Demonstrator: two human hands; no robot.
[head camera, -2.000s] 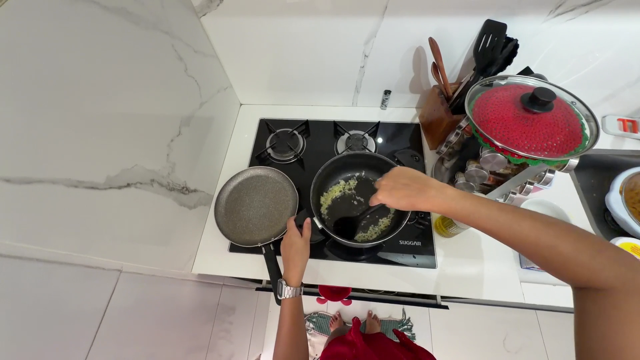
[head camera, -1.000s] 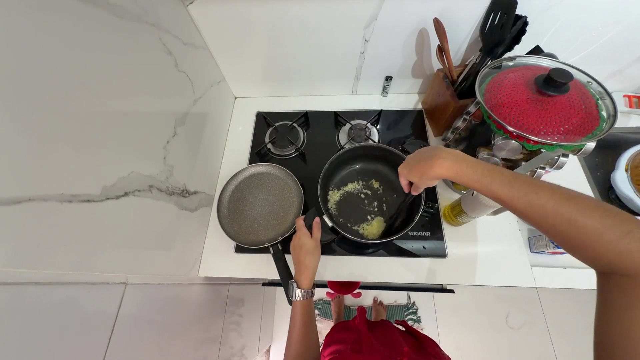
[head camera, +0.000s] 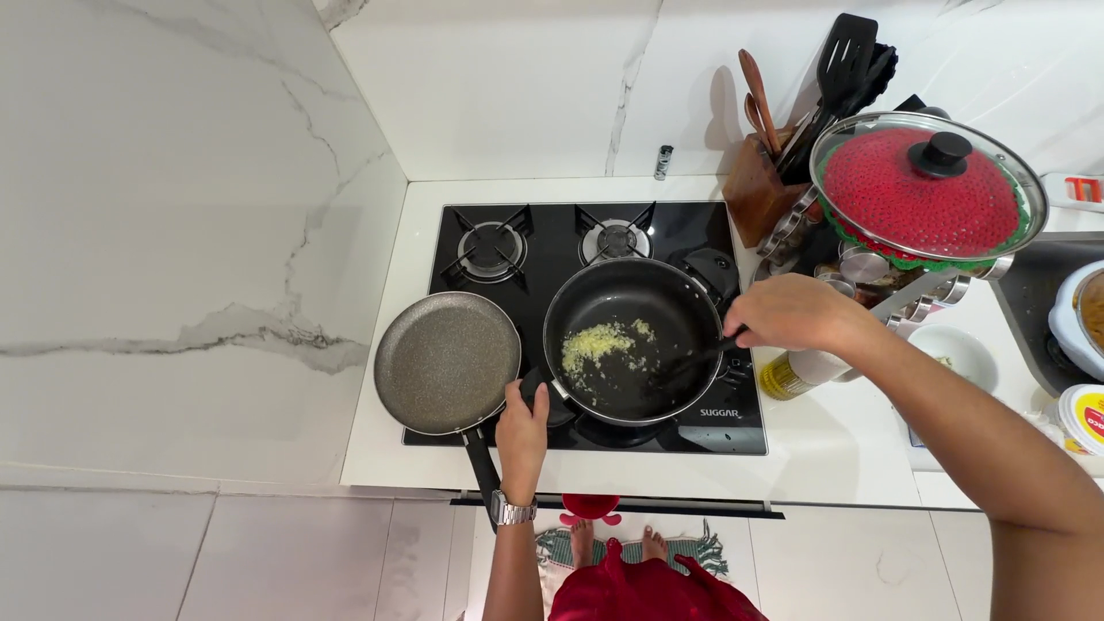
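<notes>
A deep black pan (head camera: 638, 293) stands on the gas cooktop (head camera: 552, 216), with chopped pale garlic or onion (head camera: 599, 343) gathered left of its middle. My left hand (head camera: 523, 431) grips this pan's black side handle at the lower left. My right hand (head camera: 789, 317) is closed around the handle of a black cooking utensil (head camera: 690, 360), whose dark head rests inside the pan and is hard to make out. A speckled grey frying pan (head camera: 448, 362) sits to the left, its black handle passing beside my left wrist.
Behind to the right stand a wooden utensil holder (head camera: 755, 190), spice jars (head camera: 862, 263) and a glass lid (head camera: 1035, 185) over a red cover. An oil bottle (head camera: 785, 375) and a white bowl (head camera: 966, 349) are on the right counter. A lighter (head camera: 663, 162) is by the wall.
My right hand has moved to the pan's right rim with the utensil. The chopped pieces, spread at both sides of the pan two seconds ago, now lie mostly left of its middle. My left hand keeps its grip.
</notes>
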